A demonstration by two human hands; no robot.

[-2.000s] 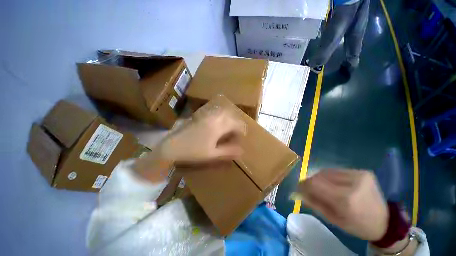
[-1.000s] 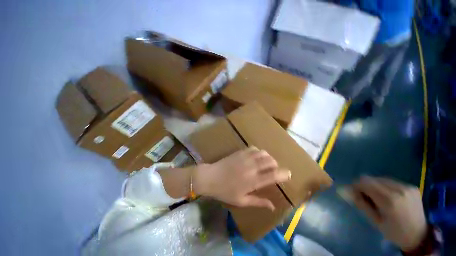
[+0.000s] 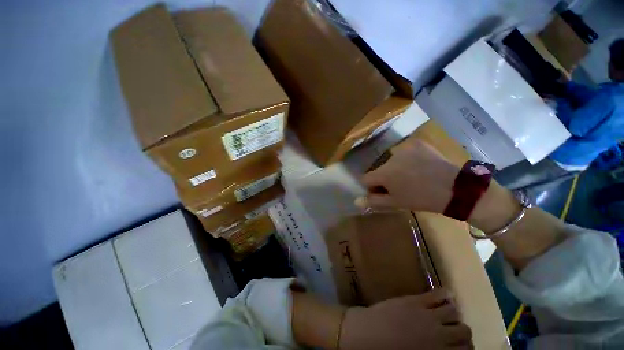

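Note:
A brown carton lies before me, with dark print on its near side and a shiny seam along its top. My left hand rests on it at the bottom of the view, fingers bent over the top beside the seam; I see nothing held in it. My right hand, with a dark red band at the wrist, is above the carton's far end. Its fingers are curled, with thumb and fingertips close together. Whether it holds a knife is hidden.
Stacked brown cartons stand left by the wall, an open brown carton behind. A white carton is lower left. White cartons and a person in blue are at upper right.
The view has turned and moved closer to the cartons. My right hand has come in from the right to above the carton. My left hand stays on the carton, now lower in view.

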